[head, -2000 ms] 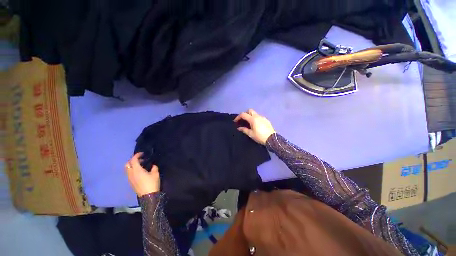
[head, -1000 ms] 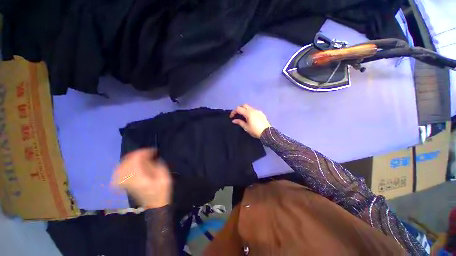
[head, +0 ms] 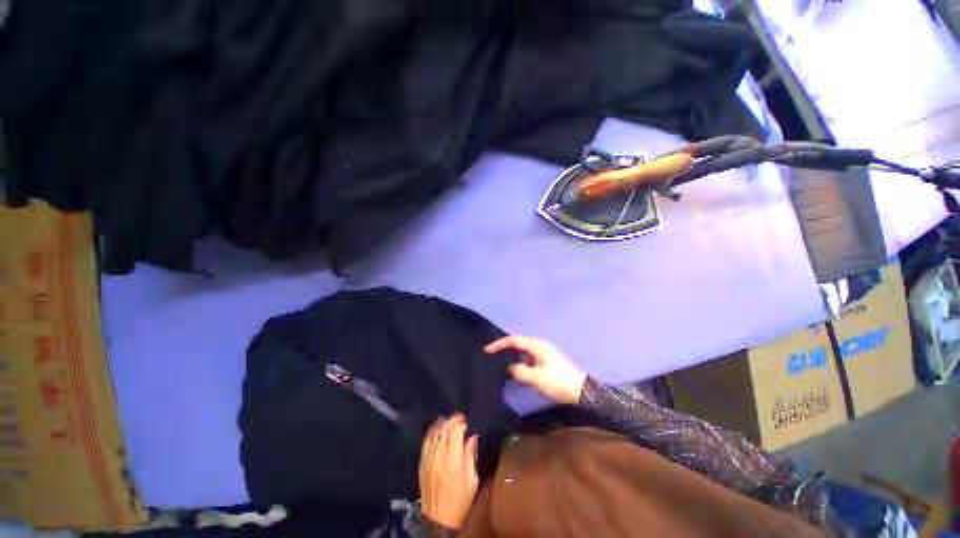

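Note:
A black garment piece (head: 316, 441) lies spread in a rounded shape on the lavender table cover (head: 200, 368). A narrow grey strip with a small pale patterned end (head: 339, 374) shows on it. My left hand (head: 448, 473) rests on the cloth's lower right part, palm down. My right hand (head: 539, 368) is at the cloth's right edge, index finger and thumb on it; whether they pinch it is unclear. The steam iron (head: 616, 200) stands apart on the cover, with no hand on it.
A large heap of black garments (head: 263, 116) covers the table's far side. A carton (head: 53, 368) is at the left end. The ribbed pad (head: 837, 215) is at the right end, with cartons (head: 805, 378) below. The iron's dark hose (head: 800, 156) runs right.
The garment piece now lies in a rounder shape, with the grey strip showing. My left hand has moved right across the cloth, near my right hand. The iron still stands on the cover.

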